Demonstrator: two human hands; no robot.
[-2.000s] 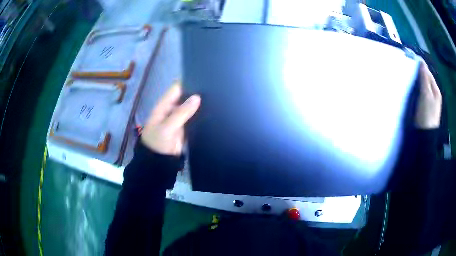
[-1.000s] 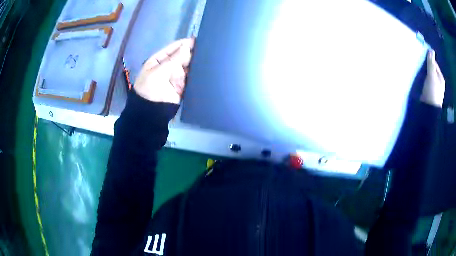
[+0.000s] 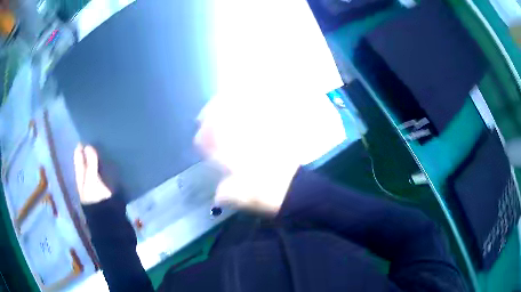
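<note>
The display panel (image 3: 134,97) is a large sheet in front of me, tilted in view over the white machine table (image 3: 177,197). Its left part is dark grey and its right part glares white. My left hand (image 3: 92,174) holds its left edge near the lower left corner, with the fingers upright. My right hand (image 3: 243,171) is at the near side of the panel, blurred and washed out by the glare. Its fingers lie over the sheet, and I cannot tell whether they grip it. The panel hides most of the fixture beneath.
White cover plates (image 3: 43,246) with orange-brown handles lie at the left. A dark round button (image 3: 215,211) is on the front edge. At the right, a green-topped bench (image 3: 457,134) bears a dark sheet (image 3: 428,57), small pale parts (image 3: 417,130) and a dotted dark mat (image 3: 485,199).
The view has swung right, bringing in the side bench. The panel appears further left and rotated. My right hand has left the panel's far right edge and is now at its near side.
</note>
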